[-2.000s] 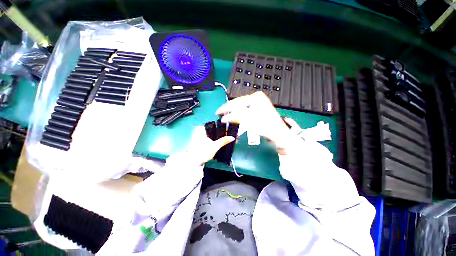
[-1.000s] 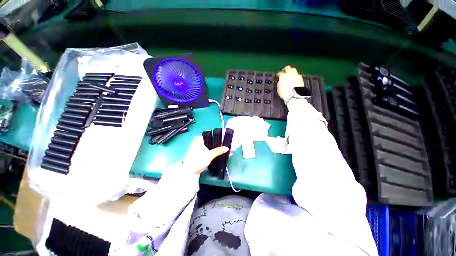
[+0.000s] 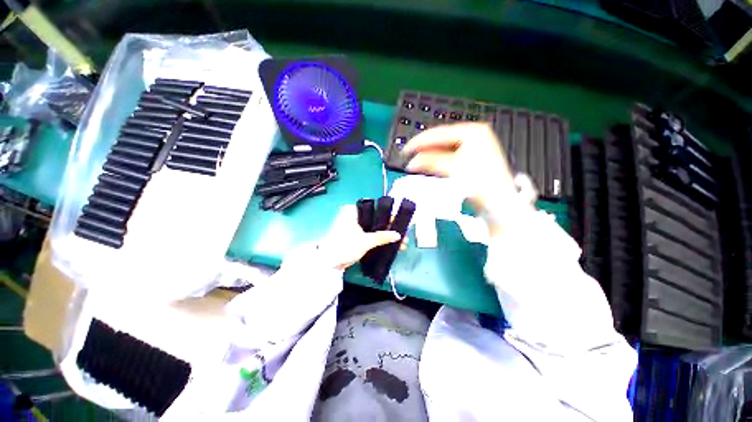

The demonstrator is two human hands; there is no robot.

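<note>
My left hand (image 3: 367, 244) holds several black tube housings (image 3: 383, 216), fanned with their upper ends apart, over the front of the green mat. My right hand (image 3: 470, 161) is raised above and right of them, blurred, over the near edge of the parts tray (image 3: 528, 140). Its fingers point left; whether they hold a small piece cannot be told. Small end pieces (image 3: 425, 107) stand in rows at the tray's left, partly hidden by my right hand. A white wiping cloth (image 3: 426, 232) lies on the mat, partly under my right hand.
A loose pile of tubes (image 3: 297, 177) lies below the square desk fan (image 3: 317, 103). A lined supply box (image 3: 169, 222) with black tubes is at left, a lower carton (image 3: 49, 309) beneath. Slotted trays (image 3: 680, 272) stand at right. A white cable (image 3: 384, 165) crosses the mat.
My right hand went out to the parts tray and has come back toward the tubes. My left hand still holds the fanned tubes. The camera view has shifted slightly.
</note>
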